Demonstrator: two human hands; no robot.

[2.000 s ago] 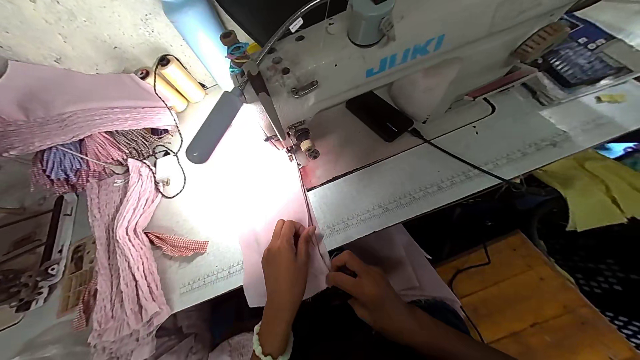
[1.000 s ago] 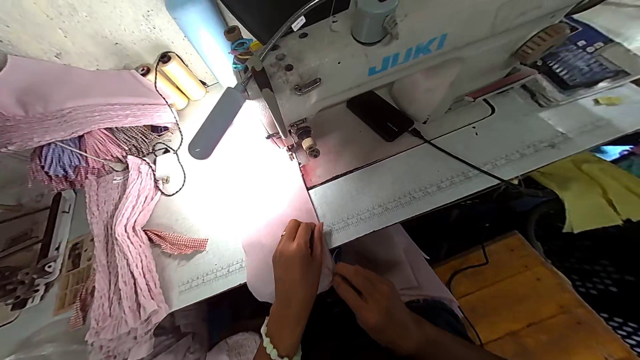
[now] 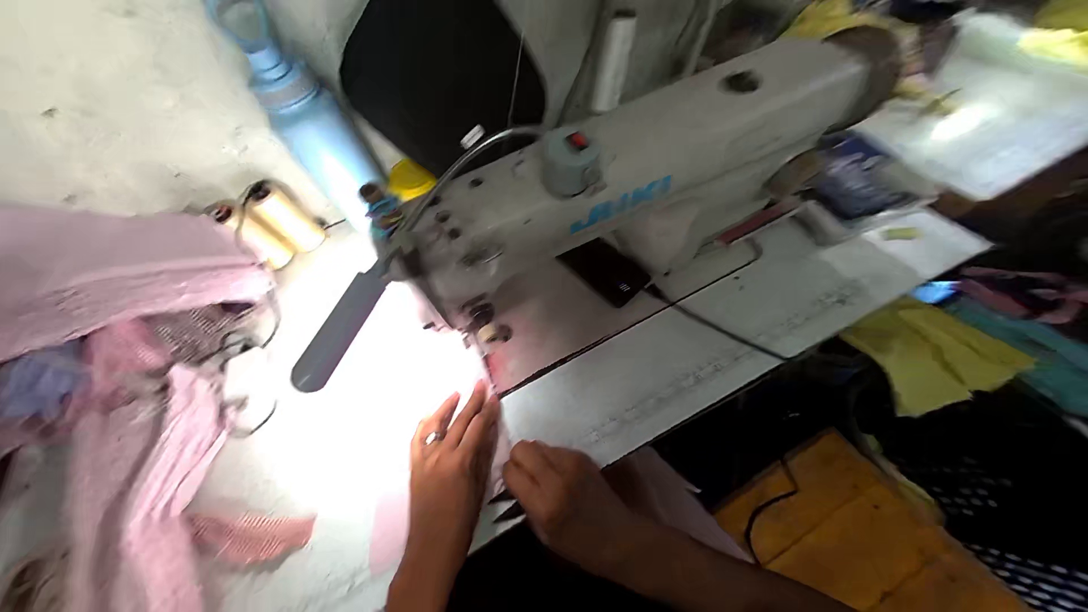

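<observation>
My left hand [image 3: 455, 450], with a ring on one finger, lies with fingers extended on pale pink fabric [image 3: 389, 531] in front of the needle area of a Juki sewing machine [image 3: 629, 195]. The fabric runs up toward the presser foot, partly washed out by bright light. My right hand [image 3: 552, 493] is curled at the table's front edge, right beside the left one. Two dark pointed tips [image 3: 508, 510] stick out beneath it; they look like the blades of a small cutting tool. Whether its fingers also pinch the fabric is hidden.
Pink ruffled fabric [image 3: 170, 476] and a red checked strip [image 3: 251, 537] lie at left, near cream thread cones [image 3: 285, 217]. A grey lamp arm [image 3: 340, 331] hangs over the table. A black phone [image 3: 603, 272] with a cable rests under the machine arm. A wooden surface [image 3: 833, 527] is lower right.
The view has shifted markedly. My left hand has moved up the fabric, closer to the needle area. The dark pointed tips now show beneath my right hand.
</observation>
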